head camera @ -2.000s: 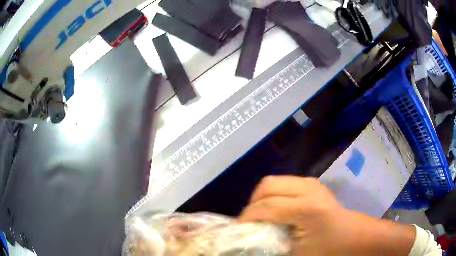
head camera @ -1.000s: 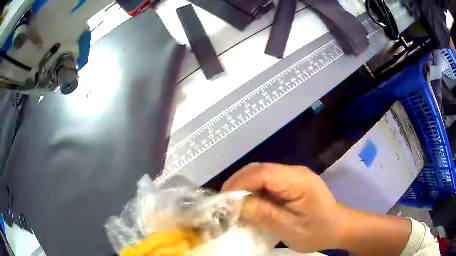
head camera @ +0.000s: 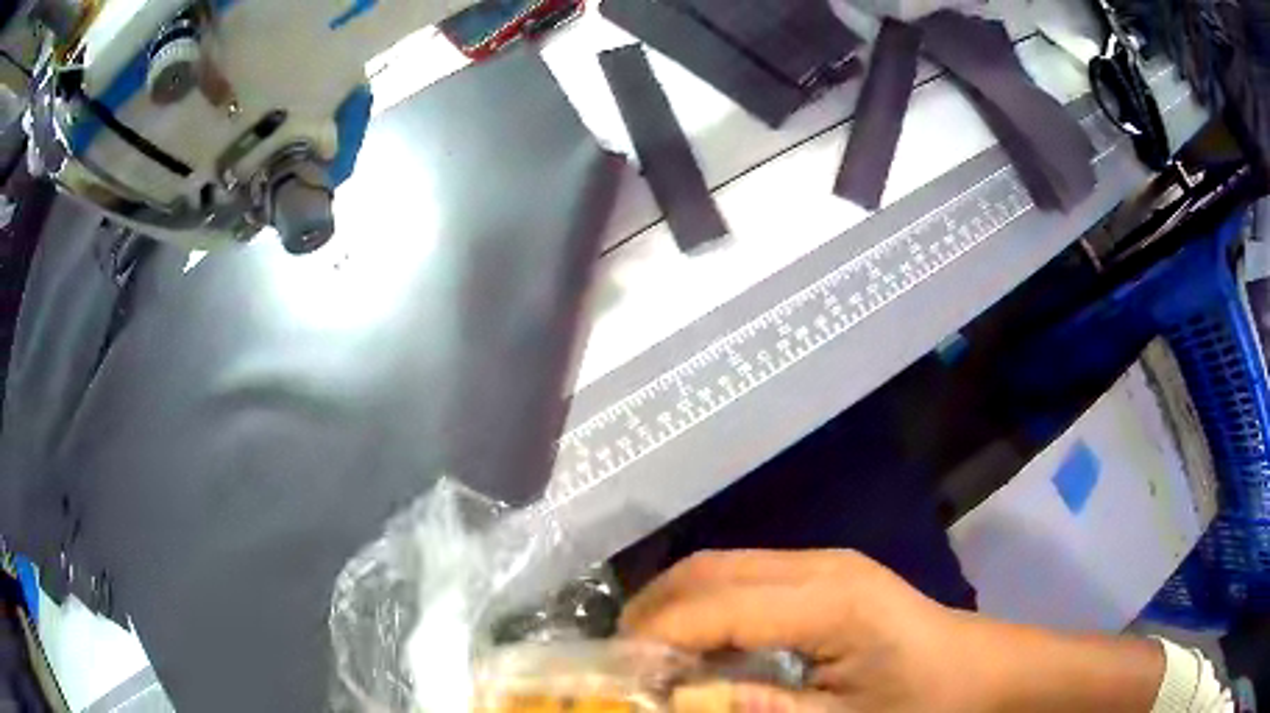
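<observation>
My right hand (head camera: 822, 627), bare with a pale cuff, is at the bottom centre, its fingers closed on a clear crinkled plastic bag (head camera: 446, 599) with yellow-orange contents. The bag is cut off by the bottom edge and overlaps the table's front edge and the lower corner of a large dark grey cut panel (head camera: 460, 362). The panel lies smooth over the machine bed at left, under the white sewing machine head (head camera: 153, 126). My left hand is not in view.
Dark fabric strips (head camera: 662, 146) lie right of the panel. Black-handled shears (head camera: 1125, 98) lie at the upper right. A printed ruler (head camera: 780, 334) runs along the front edge. A blue basket (head camera: 1219, 418) stands at right. A red-edged item (head camera: 513, 25) is at the top.
The view has shifted, so the table and machine sit further right in the picture. The bag has been turned and lowered in my right hand, with less of its yellow contents showing than a second ago.
</observation>
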